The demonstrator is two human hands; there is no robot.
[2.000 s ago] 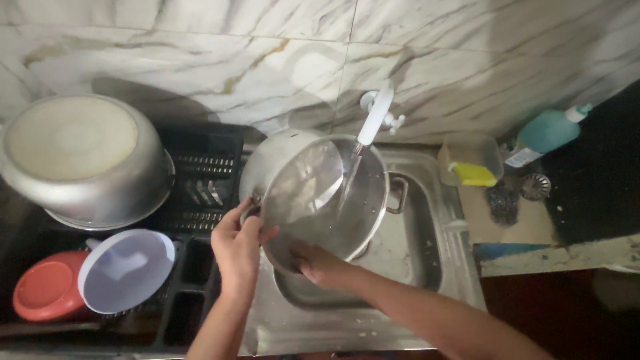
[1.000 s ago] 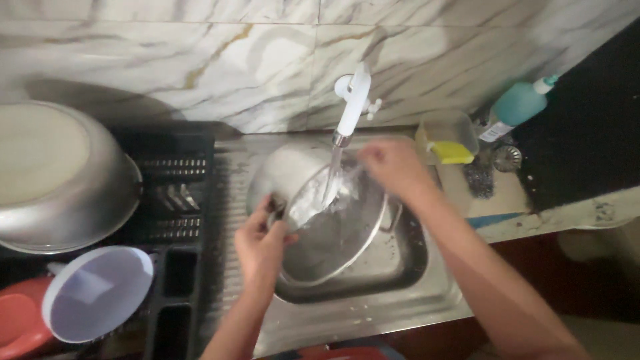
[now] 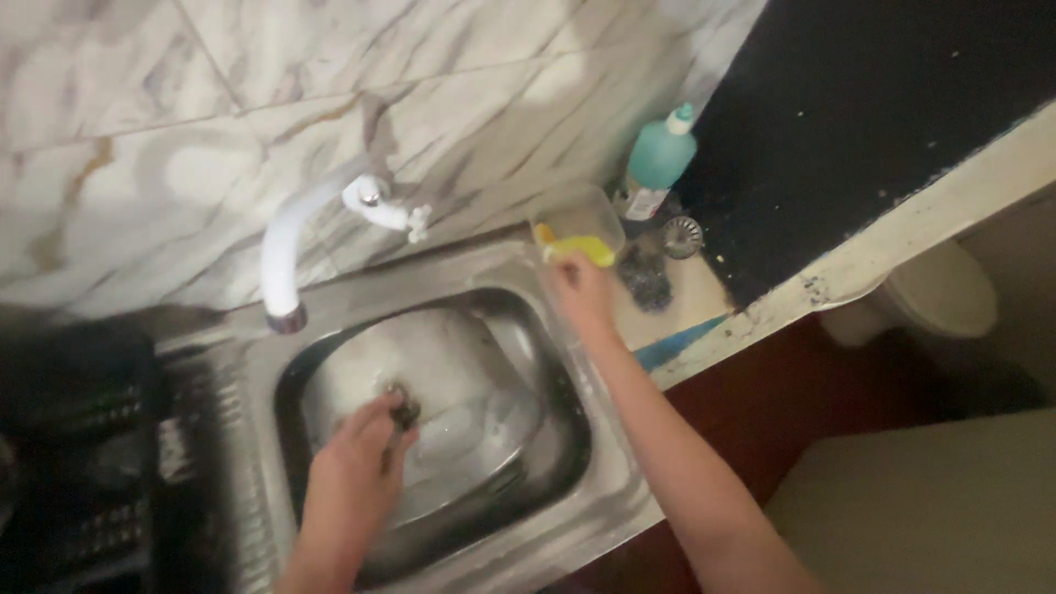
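Note:
A metal pot (image 3: pixel 445 363) lies tilted in the stainless steel sink (image 3: pixel 610 437). My left hand (image 3: pixel 363 454) is closed around the handle on the pot's near side. At the sink's right rear corner, my right hand (image 3: pixel 582 289) touches a yellow sponge (image 3: pixel 584 247) at the edge of a clear plastic container (image 3: pixel 582 206); its fingertips are blurred, so whether they grip it I cannot tell. The white faucet (image 3: pixel 285 247) hangs over the left rear rim of the sink, and no water is seen running from it.
Right of the container are a teal soap bottle (image 3: pixel 662 157), a dark scouring pad (image 3: pixel 646 276) and a metal sink strainer (image 3: pixel 682 238). A black dish rack (image 3: pixel 82 445) stands at the left. Marble-patterned tiles (image 3: pixel 462 107) rise behind the sink.
The pot, held up under running water before, now rests in the sink. The water has stopped. My right hand has moved from the faucet to the sponge. The view has swung right.

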